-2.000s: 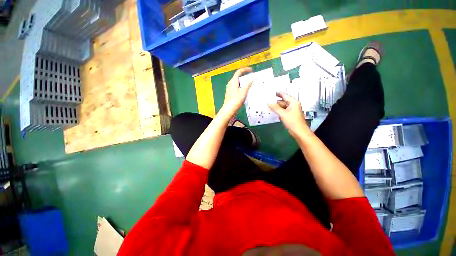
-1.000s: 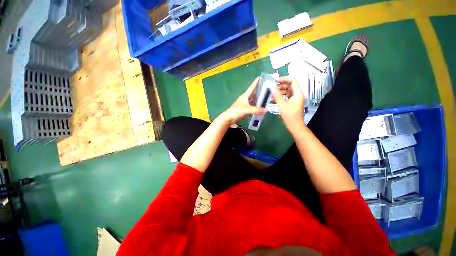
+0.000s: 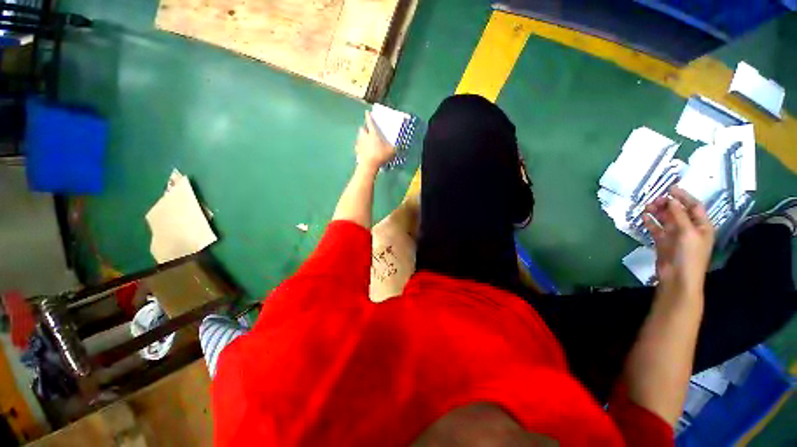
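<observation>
A small stack of silver-white sheet-metal brackets (image 3: 395, 127) with slotted sides stands on the green floor beside my left knee. My left hand (image 3: 372, 147) holds the top bracket by its left edge, with its fingers partly hidden. My right hand (image 3: 682, 229) is empty, fingers bent and apart, over the near side of a loose pile of pale metal plates (image 3: 721, 170) on the floor between my feet.
A plywood-topped pallet (image 3: 288, 35) lies at the top. Blue crates stand at upper right (image 3: 612, 26) and lower right (image 3: 762, 388). A single plate (image 3: 757, 89) lies on the yellow line. Cardboard (image 3: 182, 220), a blue bin (image 3: 65, 147) and a wooden frame (image 3: 114, 349) are at left.
The view has swung left. My hands, earlier together on a metal part, are apart: the left has moved out to the stack beside my knee, the right is back over the pile.
</observation>
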